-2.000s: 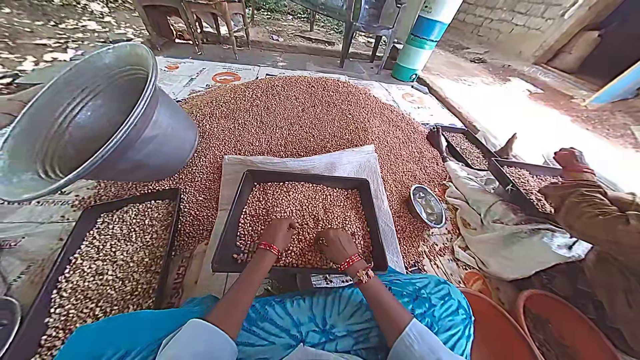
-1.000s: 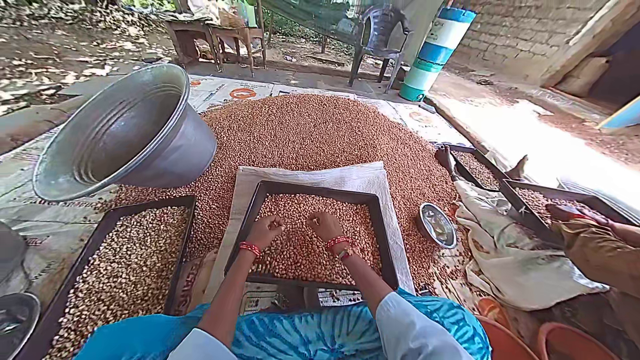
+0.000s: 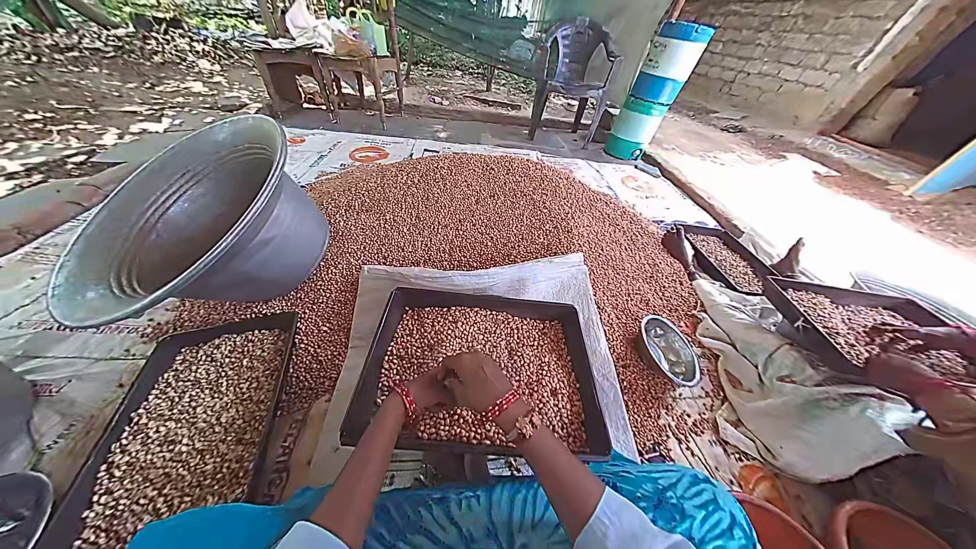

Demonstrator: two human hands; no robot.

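Observation:
Over a dark rectangular tray [image 3: 597,415] filled with reddish-brown nuts or seeds [image 3: 488,328], my left hand [image 3: 428,387] and my right hand [image 3: 479,381] come together, fingers touching or overlapping. Whether either holds a nut is hidden by the fingers. Red bangles circle both wrists. Beneath the tray lies a whitish woven sack [image 3: 465,282]. Behind it spreads a large heap of the same nuts [image 3: 457,206]. Paler nuts fill a second dark tray [image 3: 187,404] on the left.
A big metal tub [image 3: 267,236] leans at the left of the heap. A small steel bowl [image 3: 669,351] rests on the right. Beyond it, another person's hands [image 3: 907,366] work in a tray [image 3: 854,320]. Orange basins [image 3: 877,526] stand at lower right; a plastic chair [image 3: 576,69] is behind.
My hands, apart over the tray in both earlier frames, have come together near its middle. The other person's hand has moved into their tray. The view has shifted somewhat.

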